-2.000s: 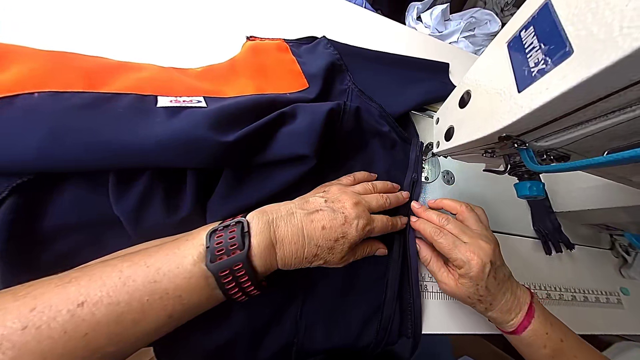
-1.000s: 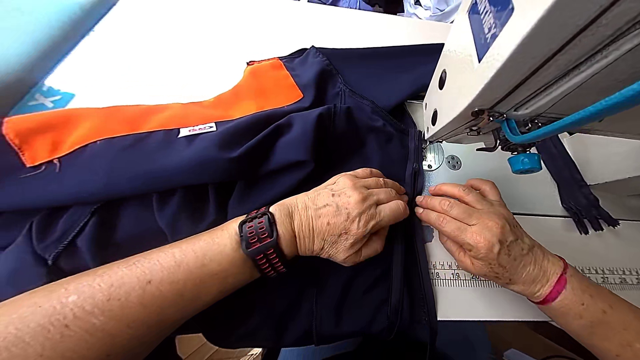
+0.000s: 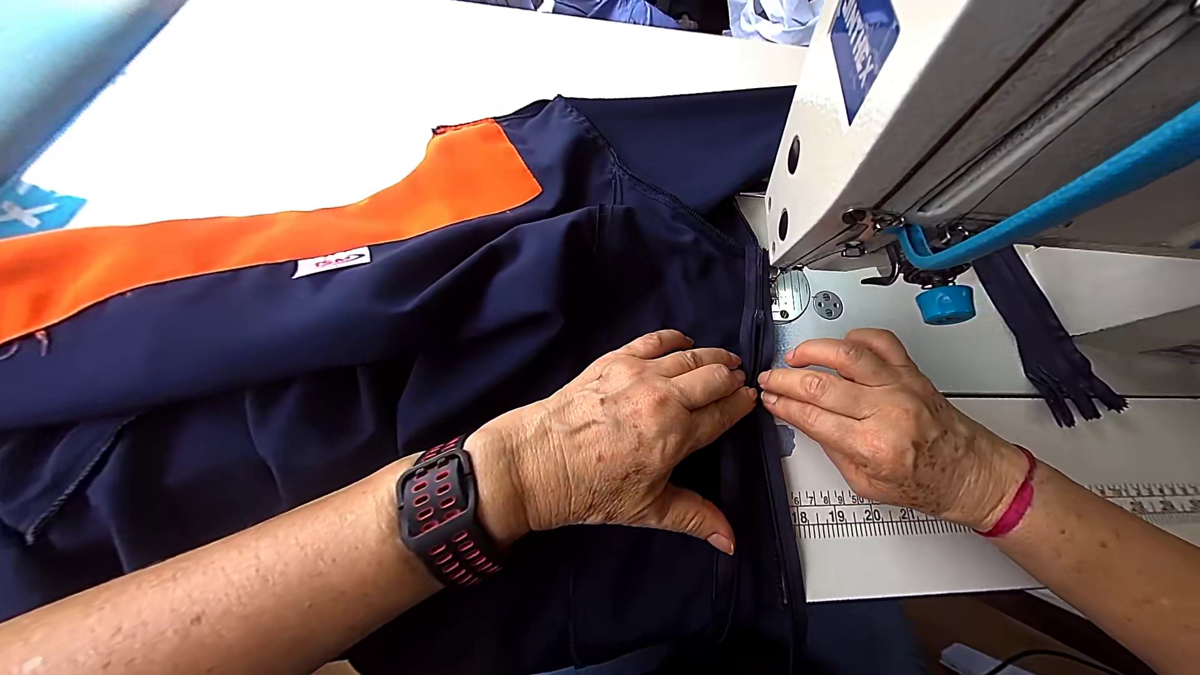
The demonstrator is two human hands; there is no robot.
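A navy garment [image 3: 487, 328] with an orange panel [image 3: 375, 211] lies across the sewing machine table, its right edge passing by the needle plate [image 3: 790, 296]. A zipper tape [image 3: 756, 309] appears to run along that edge. My left hand [image 3: 628, 431] rests palm down on the fabric, fingertips at the edge just in front of the presser foot, thumb spread out. From the other side my right hand [image 3: 872, 422] pinches the same edge between thumb and fingers, its fingertips meeting those of the left. The needle is hidden by the machine head [image 3: 881, 131].
A blue lever with a round knob [image 3: 946, 304] hangs under the machine arm. Behind the right hand lies a dark fabric strip [image 3: 1041, 337]. A printed ruler scale [image 3: 872, 520] runs along the table's front. Light cloth [image 3: 773, 21] is heaped beyond the back edge.
The garment's edge still passes by the presser foot, and both hands remain at it. The left thumb has spread away from its fingers. The view has shifted somewhat.
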